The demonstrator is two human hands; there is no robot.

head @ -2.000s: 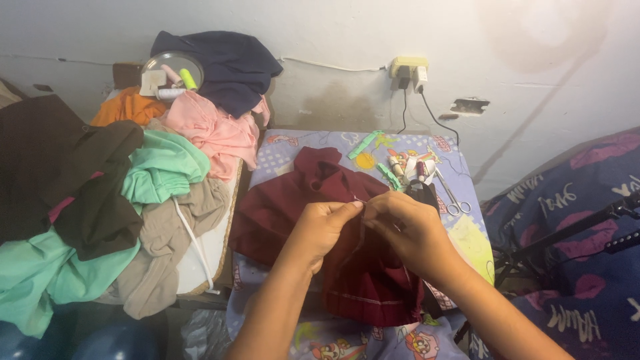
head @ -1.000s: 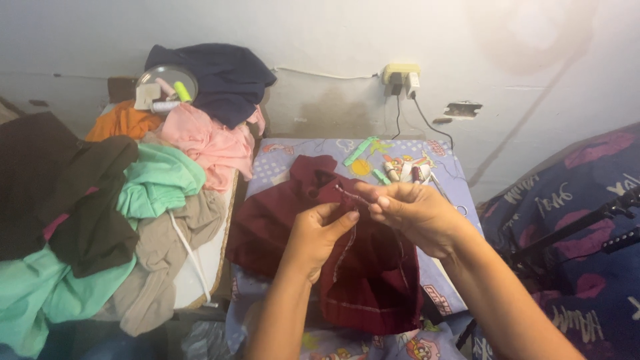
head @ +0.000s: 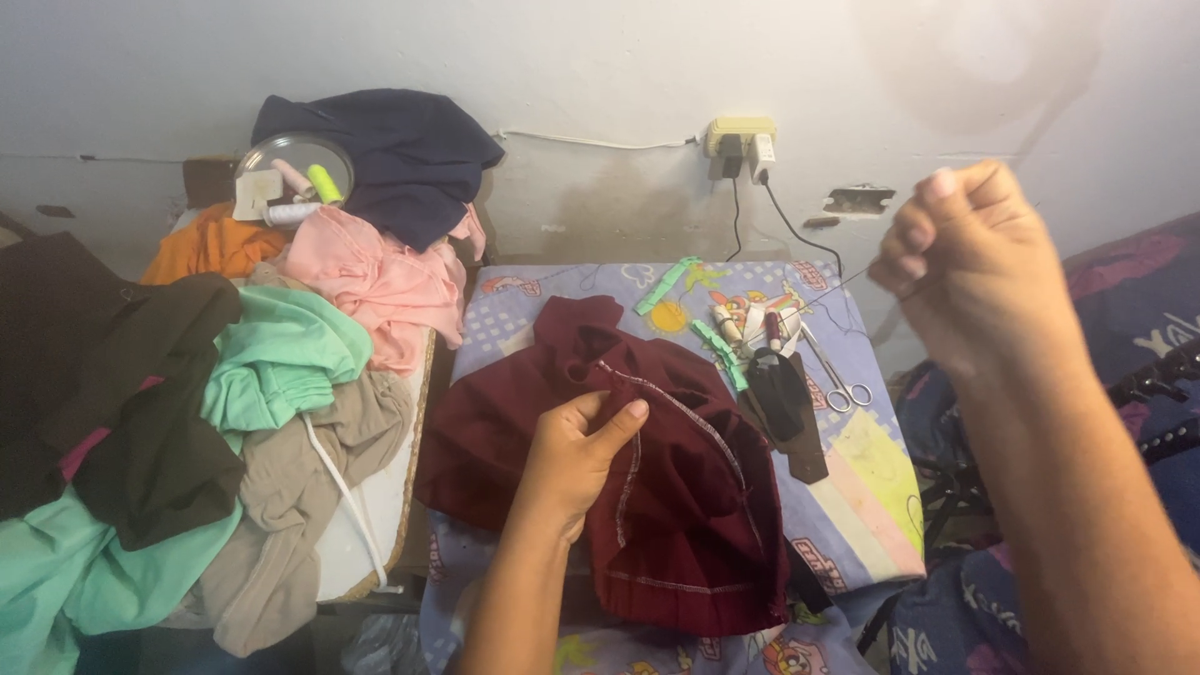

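My left hand [head: 577,459] pinches the edge of a maroon cloth garment [head: 684,487] with pale overlocked seams, spread over a cushion with a printed cover. My right hand [head: 975,253] is raised at the upper right, fingers closed on a thin dark thread [head: 830,292] that slants down to the left; whether a needle is in the fingers cannot be told. Scissors [head: 834,375] lie behind the garment at the right, beside a maroon thread spool [head: 772,331], a cream spool [head: 727,325], a black cloth piece [head: 780,394] and two green strips [head: 667,286].
At the left, a pile of clothes holds mint [head: 281,356], pink [head: 375,272], brown [head: 150,375] and navy [head: 375,141] pieces. A round tin lid [head: 323,150] with thread spools rests on it. Two plugs sit in a wall socket [head: 741,127]. Patterned fabric [head: 1125,309] hangs at the right.
My right hand has moved away from the left hand and the garment, up and to the right, drawing out thread. My left hand remains at the maroon cloth.
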